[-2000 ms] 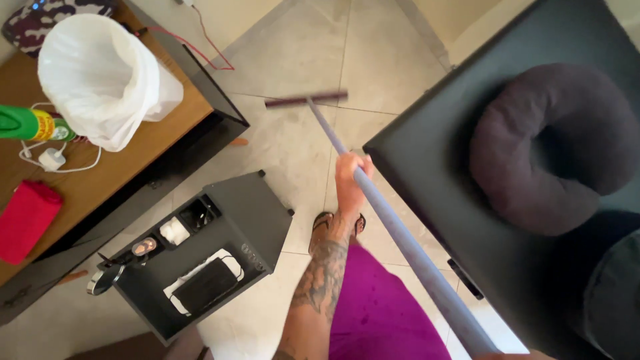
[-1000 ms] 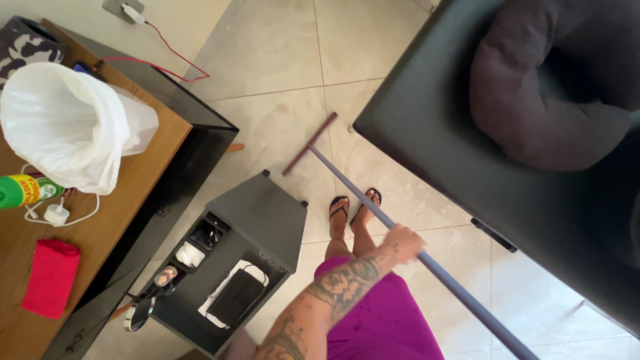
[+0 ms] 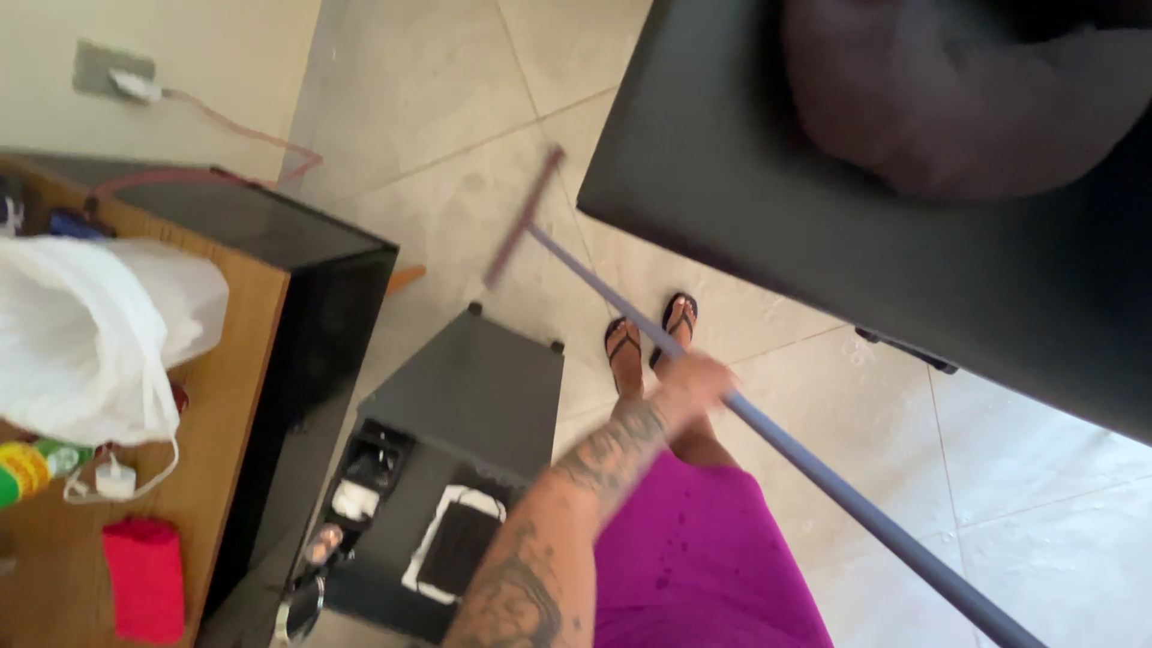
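My left hand [image 3: 697, 389], at the end of a tattooed forearm, is closed around the blue-grey pole [image 3: 837, 490] of a floor squeegee. The squeegee's dark reddish head [image 3: 525, 219] lies over the tiled floor [image 3: 432, 211], between the wooden cabinet and the black padded table. From my hand the pole runs down to the lower right edge of the view. My right hand is out of view. My feet in black flip-flops [image 3: 679, 315] stand just beyond the gripping hand.
A dark trolley [image 3: 477, 373] with a tray of small items stands left of my feet. The wooden cabinet [image 3: 247, 360] holds a white-lined bin [image 3: 193, 292], a red cloth [image 3: 144, 580] and a green bottle [image 3: 27, 472]. A black padded table [image 3: 702, 180] bears a dark neck pillow [image 3: 954, 117]. A red cable [image 3: 234, 130] hangs from the wall socket.
The squeegee head has turned from lying crosswise to a steep slant and has come nearer the trolley. My left hand has stayed on the pole. The view has shifted.
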